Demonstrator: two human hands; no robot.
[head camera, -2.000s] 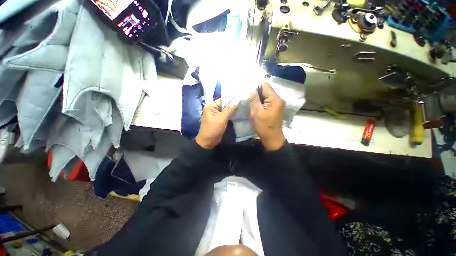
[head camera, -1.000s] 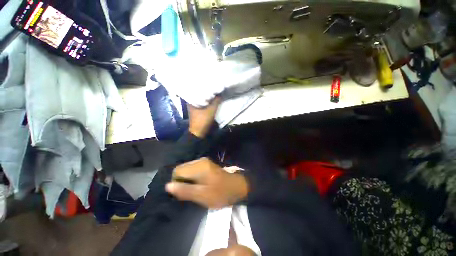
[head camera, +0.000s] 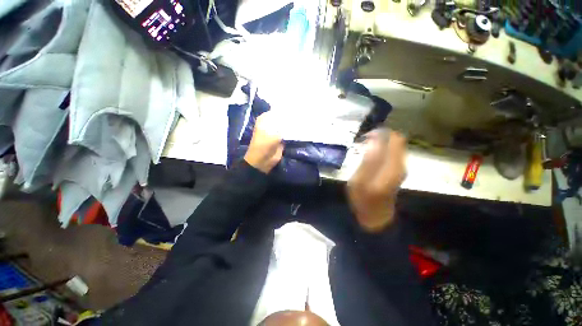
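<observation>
The pale grey quilted panel (head camera: 348, 118) lies on the machine bed, bleached white under the lamp. Navy fabric (head camera: 319, 154) shows along its front edge and at its left. My left hand (head camera: 263, 145) is shut on the left front edge of the work; its fingertips are lost in glare. My right hand (head camera: 378, 175) is blurred, to the right of the work and apart from it; whether it holds anything cannot be told. The cream sewing machine (head camera: 440, 95) stands beyond and right. Its needle area is hidden in glare.
Grey quilted pieces (head camera: 115, 83) hang over the table edge at left. A phone (head camera: 159, 22) with lit screen is upper left. A red lighter (head camera: 471, 172) and a yellow-handled tool (head camera: 533, 167) lie on the table at right. A blue tray (head camera: 549, 38) is upper right.
My right hand has moved from my lap up to the right of the work. Navy fabric now shows along the panel's front edge. The camera view has shifted.
</observation>
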